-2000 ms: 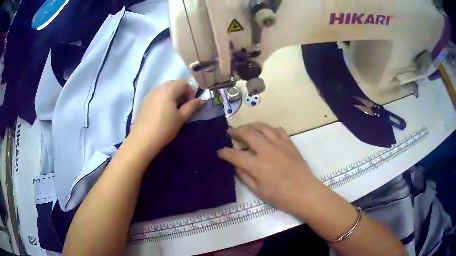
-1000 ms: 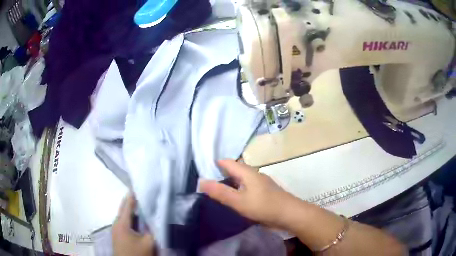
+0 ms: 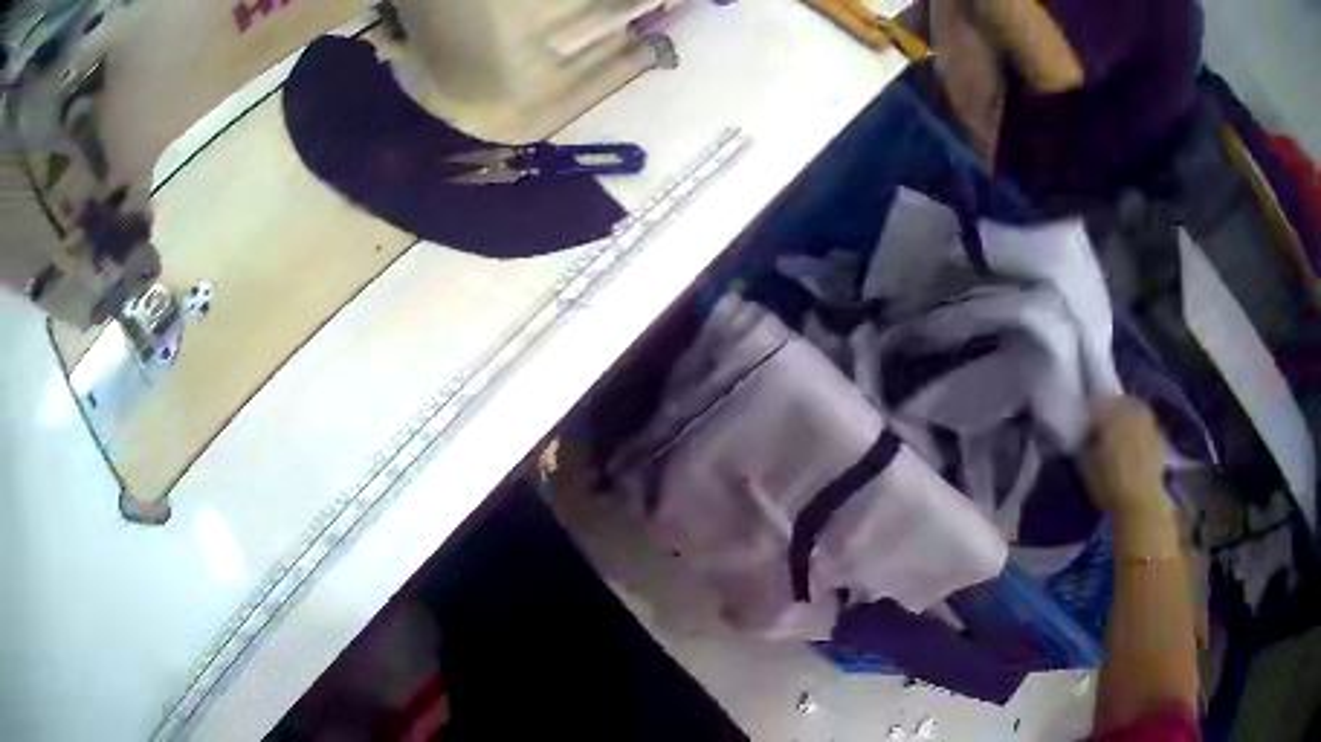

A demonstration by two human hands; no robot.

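My right hand, blurred, reaches in from the lower right and grips the edge of a pale grey cloth piece over a heap in a blue plastic basket below the table. A light panel with a dark strip hangs over the basket's near side. My left hand does not show clearly; a small skin-coloured patch beside the panel's left end cannot be made out.
The sewing machine's needle plate is at left. A dark curved cut piece lies on the white table, with thread snips on it. Brownish, blurred shapes and dark cloth are at top right.
The view has swung right and down to the basket. My right hand has moved from the table to the heap and taken hold of pale cloth. My left hand has left clear view.
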